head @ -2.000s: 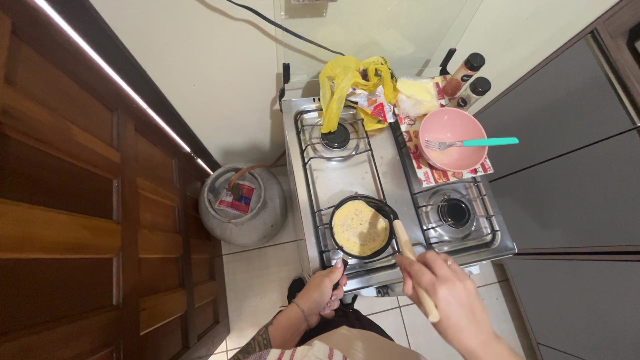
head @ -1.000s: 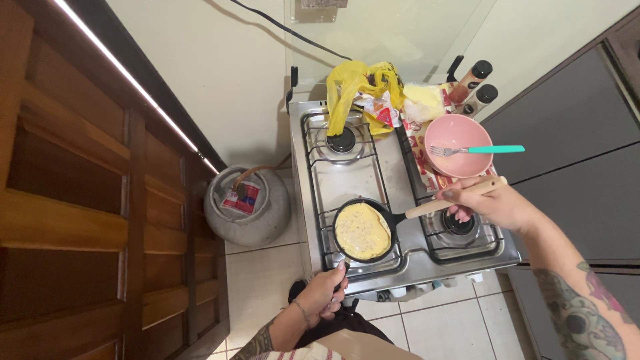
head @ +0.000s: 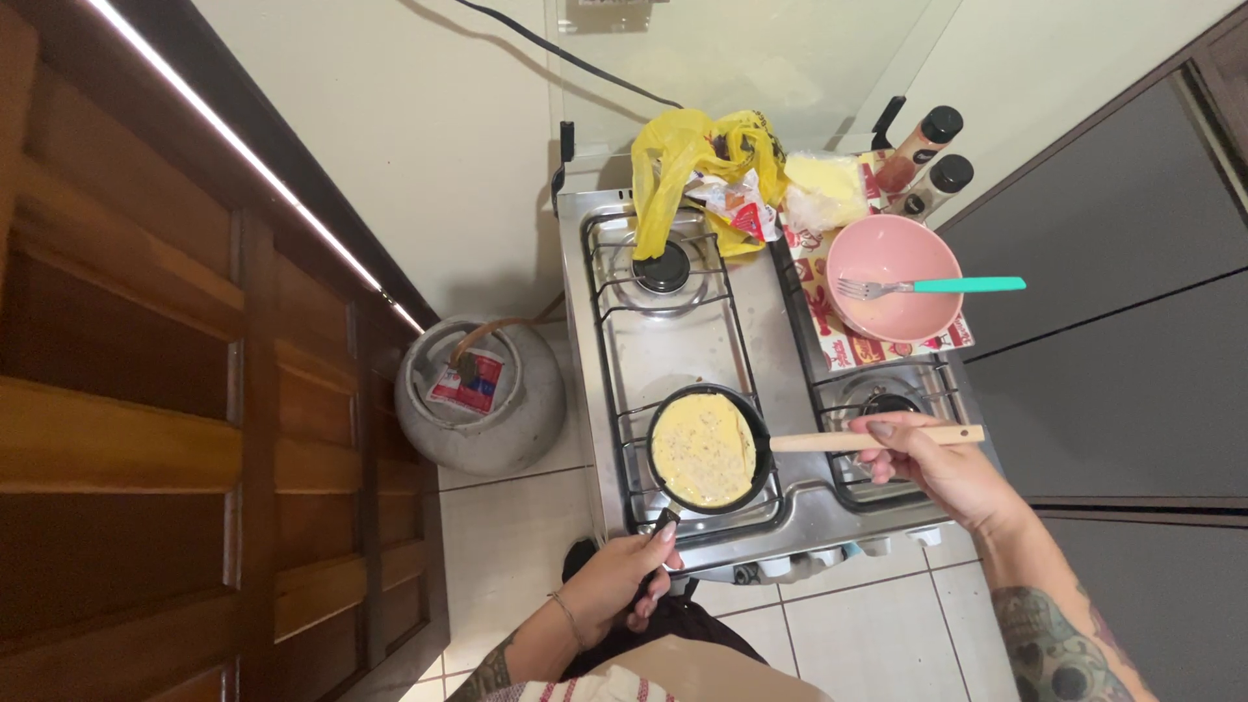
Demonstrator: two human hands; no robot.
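Observation:
A small black frying pan (head: 765,478) sits on the front left burner grate, holding a flat yellow omelette (head: 704,448) with dark flecks. My left hand (head: 629,580) is closed around the pan's black handle (head: 666,520). Between the fingers of my right hand (head: 921,463) is the pale wooden handle of a utensil (head: 829,442). Its dark head lies at the pan's right rim, mostly hidden against the pan and omelette. Behind my right hand is the front right burner (head: 889,402).
A pink bowl (head: 892,239) with a turquoise-handled fork (head: 960,285) rests on a patterned mat (head: 843,353) at the back right. Near it are seasoning bottles (head: 916,151), a plastic bag of pale yellow food (head: 824,190) and a yellow bag (head: 668,161). A gas cylinder (head: 487,439) stands left of the stove (head: 780,390).
My right hand first moved up and right from near the stove's front edge, swinging the wooden handle from steeply slanted to nearly level. Since then it has lowered slightly. My left hand stays on the pan handle.

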